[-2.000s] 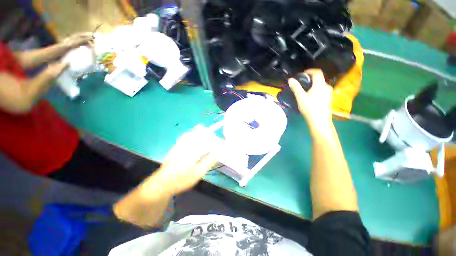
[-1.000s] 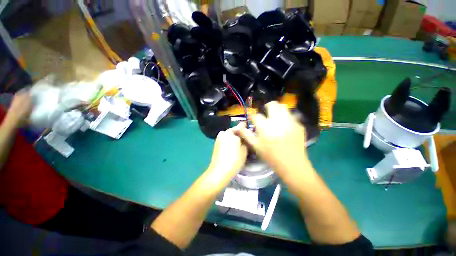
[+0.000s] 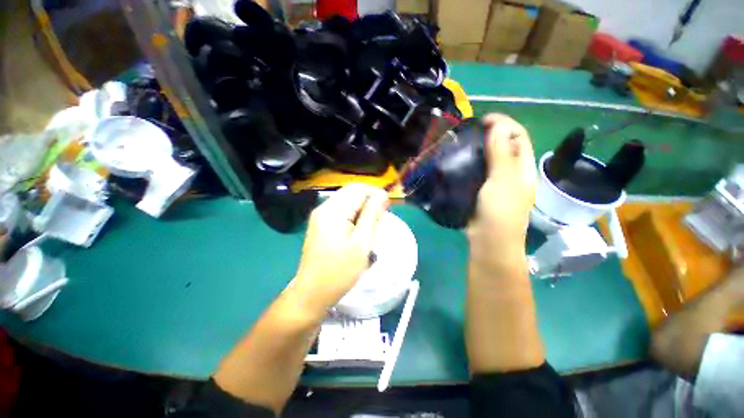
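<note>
My right hand [image 3: 507, 175] holds a glossy black yoke [image 3: 453, 175] tilted above and to the right of the white camera housing [image 3: 396, 265]. Thin red and dark lead wires [image 3: 420, 161] run from the yoke toward my left hand [image 3: 343, 241]. My left hand's fingers are pinched on the wires over the housing; the wire tips are hidden. The housing stands on the green bench with its round face up, its wall-mount bracket [image 3: 351, 340] toward me and a white antenna [image 3: 398, 335] at its right side.
A pile of black yokes [image 3: 326, 90] lies behind on orange bags [image 3: 347, 179], beside a metal upright [image 3: 196, 106]. A finished subassembly [image 3: 581, 192] stands right. White housings [image 3: 130, 147] lie left. A person's arm [image 3: 701, 314] shows at the right edge, near an orange sheet [image 3: 653, 245].
The view has swung right. My hands, close together over the housing a second ago, are now apart. The black yoke shows clearly in my right hand, with wires stretched toward my left.
</note>
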